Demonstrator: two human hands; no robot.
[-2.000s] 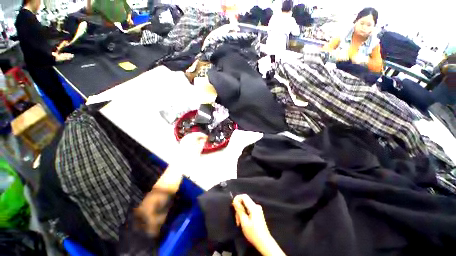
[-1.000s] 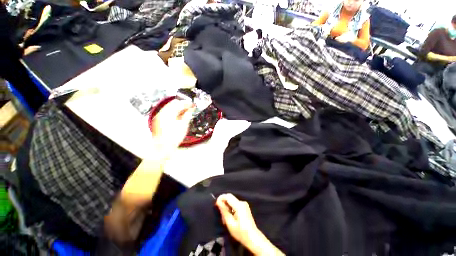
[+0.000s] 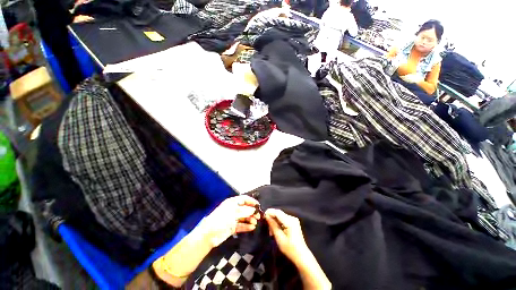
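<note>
The black garment (image 3: 345,209) is heaped in front of me, its near left edge by my hands. My left hand (image 3: 229,221) and my right hand (image 3: 286,229) meet at this edge. My left fingertips are closed on a small dark piece that looks like a button (image 3: 259,212). My right hand is pinched beside it; a thin needle glint showed at its fingertips in the earlier frames, but the needle is not distinct now. The round red tray (image 3: 240,146) of loose dark buttons stands on the white table, with a dark packet (image 3: 241,105) and crinkled clear plastic on it.
Plaid garments (image 3: 390,107) lie behind the work. A blue bin (image 3: 93,257) at the left holds plaid and dark cloth. Black-and-white checkered cloth (image 3: 232,271) shows at my lap. A person (image 3: 421,59) sits at the back right; another in white is farther back.
My left hand has come back from the red tray to the garment edge and now meets my right hand, which has stayed low at the cloth. The view has shifted.
</note>
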